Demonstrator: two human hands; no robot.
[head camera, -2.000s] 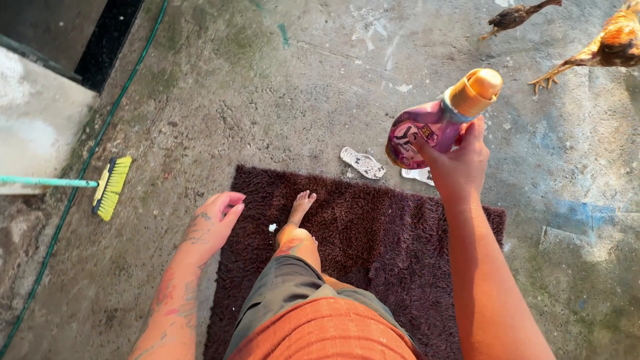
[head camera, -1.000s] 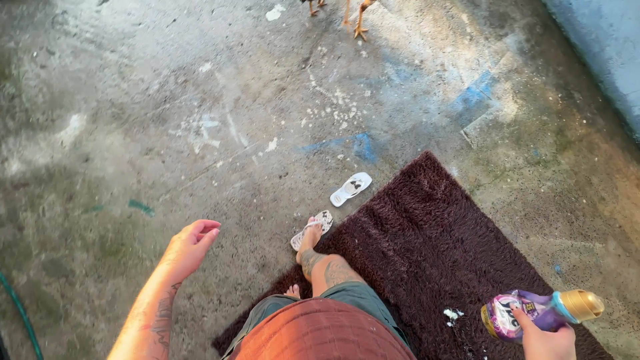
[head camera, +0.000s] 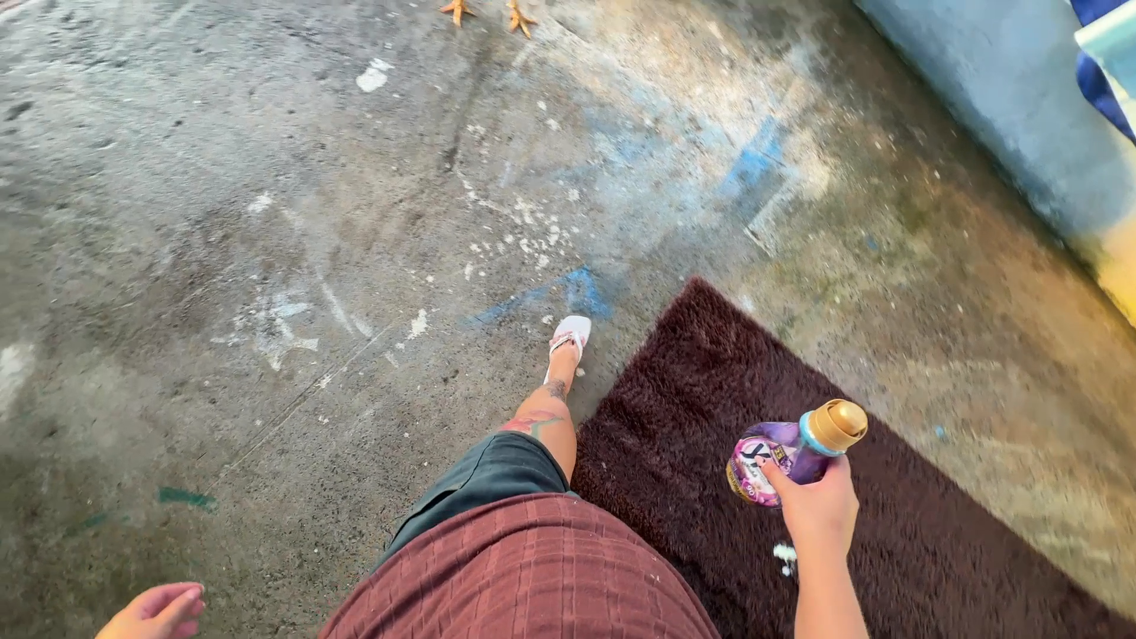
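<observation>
My right hand (head camera: 818, 506) grips a purple plastic bottle (head camera: 781, 460) with a gold cap and a printed label, held tilted above the dark brown shaggy rug (head camera: 710, 373). White bits (head camera: 784, 554) lie on the rug just below that hand. At the lower left edge my left hand (head camera: 160, 612) hangs over the concrete with its fingers curled loosely and nothing in them. One foot wears a white flip-flop (head camera: 571, 330) and stands on the concrete beside the rug; the other foot is hidden.
Rough concrete floor (head camera: 355, 231) with blue, white and green paint marks surrounds the rug. The orange feet of a bird (head camera: 519, 18) show at the top edge. A painted wall (head camera: 1003, 98) runs along the right, with blue and white fabric at the upper right corner.
Both feet were bare or half shod on the rug; now a foot in a flip-flop is out on the concrete. The bottle has stayed in my right hand. The view has turned toward the wall.
</observation>
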